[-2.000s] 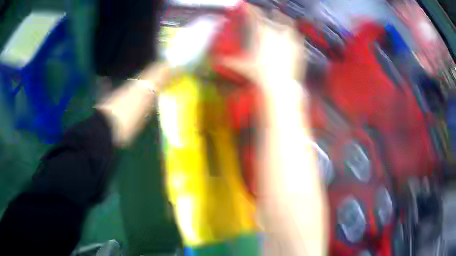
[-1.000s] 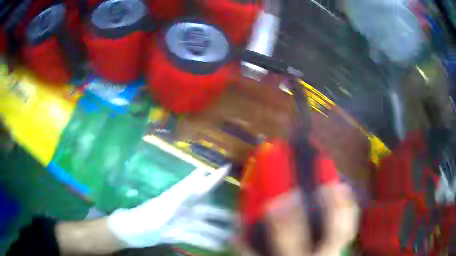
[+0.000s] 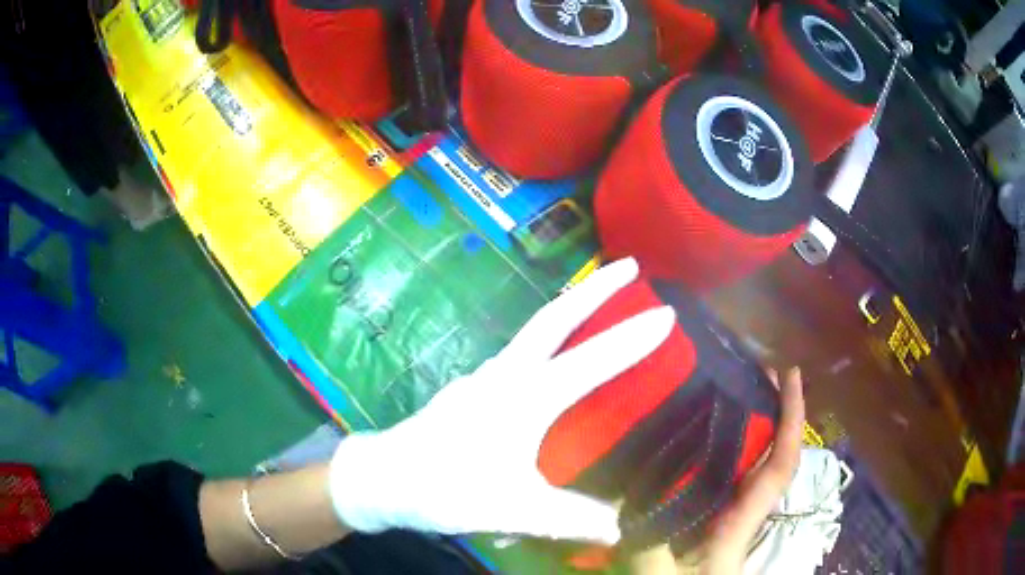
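A red mesh speaker (image 3: 624, 410) with black panels and a black strap lies on its side at the table's near edge. My left hand (image 3: 483, 432), in a white glove, lies over its left side with thumb and fingers spread around it. My right hand (image 3: 770, 483) is bare and holds the speaker from the right and below; its palm is partly hidden by the speaker. An off-white cloth bundle (image 3: 804, 517) lies beside my right hand.
Several red speakers (image 3: 703, 191) stand behind with black ends and silver badges. A white-handled tool (image 3: 851, 169) lies beside them. Printed yellow and green sheets (image 3: 371, 298) cover the table. A blue stool (image 3: 51, 298) stands at the left.
My gloved left hand has moved from beside the speaker onto it. The view has shifted, with the standing speakers now further right. The held speaker now shows its strap and black panels.
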